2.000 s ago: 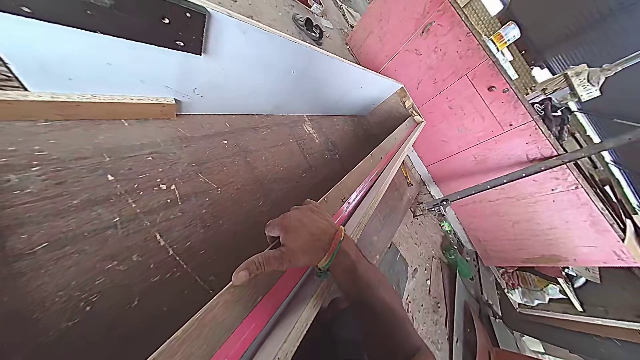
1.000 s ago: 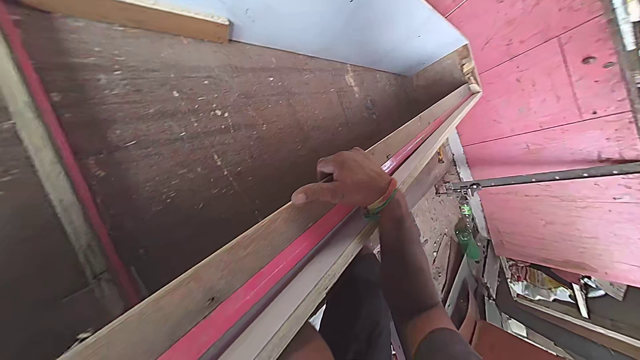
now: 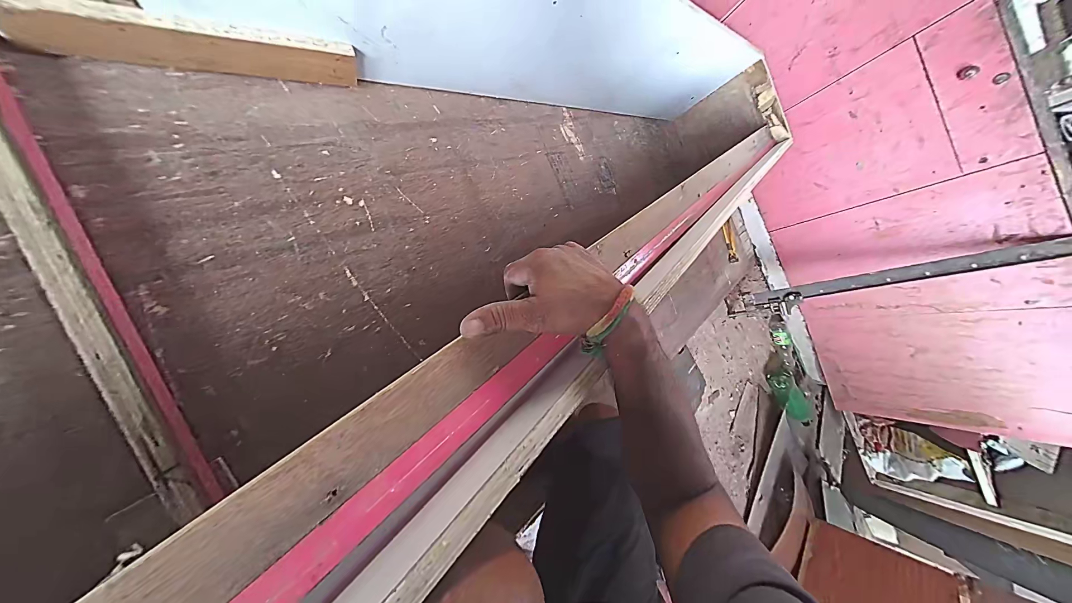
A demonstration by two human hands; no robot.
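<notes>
My right hand (image 3: 553, 293), with a coloured band on the wrist, lies over the long wooden board (image 3: 402, 385) that forms the upper edge of a frame. Its fingers curl over the board's far edge and the thumb points left along it; the fingertips are hidden. Beneath the palm runs a pink-painted strip (image 3: 419, 465), with a pale wooden strip (image 3: 502, 469) beside it on the near side. Beyond the frame lies a brown plywood panel (image 3: 293, 226) with scratches and specks. My left hand is out of view.
A pale blue panel (image 3: 519, 50) and a wooden batten (image 3: 184, 46) border the plywood. At left a pink-edged batten (image 3: 100, 318) crosses it. Pink boards (image 3: 904, 167) with a dark metal bar (image 3: 904, 276) stand at right, near a green plastic bottle (image 3: 783, 377) and scrap wood (image 3: 888, 569).
The view has shifted to the left, bringing the pink-edged batten into sight. My right hand stays on the wooden board throughout.
</notes>
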